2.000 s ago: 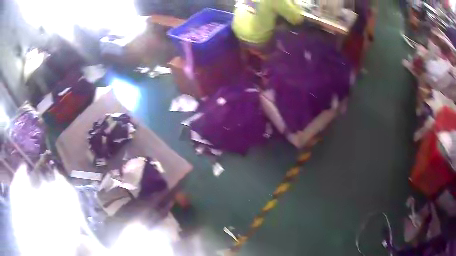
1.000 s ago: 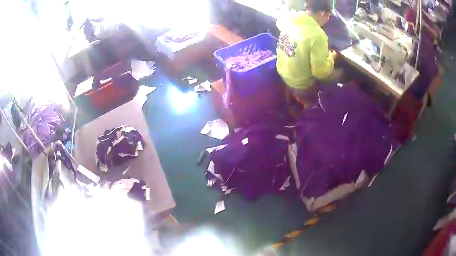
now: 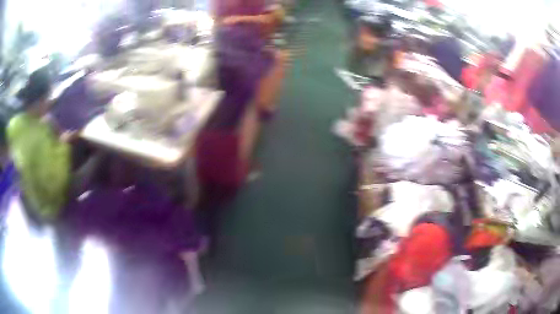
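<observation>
Neither of my hands is in the picture. The frame is blurred. Nearest in front of me is a green floor aisle (image 3: pixel 295 184) running away from me. A large purple fabric heap (image 3: pixel 132 227) lies at the lower left, with pale edges at its right side. On the right, a long mass of mixed white, pink and grey fabric (image 3: pixel 417 144) lines the aisle. A bright red item (image 3: pixel 423 254) lies in it at the lower right.
A person in a yellow-green top (image 3: pixel 40 162) is at the left, beside a pale work table (image 3: pixel 166 153) with blurred items on it. Dark red and purple fabric (image 3: pixel 220 156) stands between the table and the aisle. Bright glare covers the lower left.
The view has swung to the right. The person, table and purple heap have shifted left; the blue crate is almost out of view. The aisle and right-hand fabric mass now fill the centre and right.
</observation>
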